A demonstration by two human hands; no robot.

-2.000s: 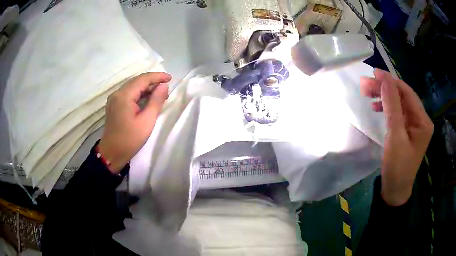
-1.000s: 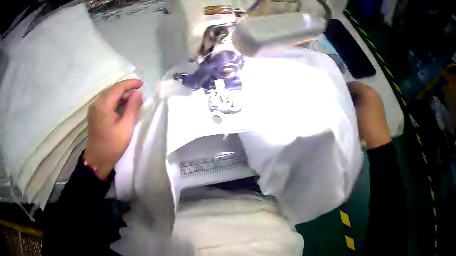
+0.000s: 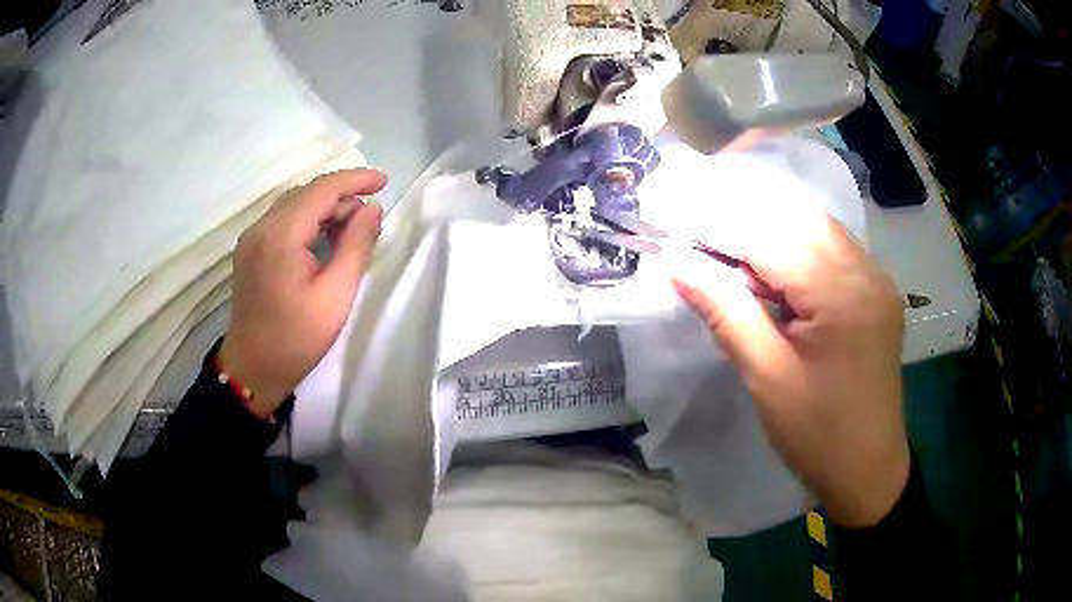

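A white cloth piece [image 3: 394, 318] lies under the presser foot and needle area [image 3: 594, 241] of the sewing machine and spreads to both sides, hanging over the table's front edge. My right hand [image 3: 811, 341] holds slim dark tweezers or snips [image 3: 729, 253], their tips at the needle area. My left hand [image 3: 308, 282] rests at the cloth's left side with thumb and index finger curled close together; whether cloth is between them is hard to tell. Glare hides the cloth right of the needle.
A stack of off-white cut panels [image 3: 153, 212] lies left. The cream machine head [image 3: 547, 59] and a grey translucent guard [image 3: 770, 94] stand behind. A black phone [image 3: 882, 147] lies at the right table edge. More white cloth [image 3: 564, 529] lies below the ruler-marked edge [image 3: 535, 388].
My right hand has come in from the right side of the cloth to near the needle and now shows the tweezers or snips. My left hand has kept its place by the cloth.
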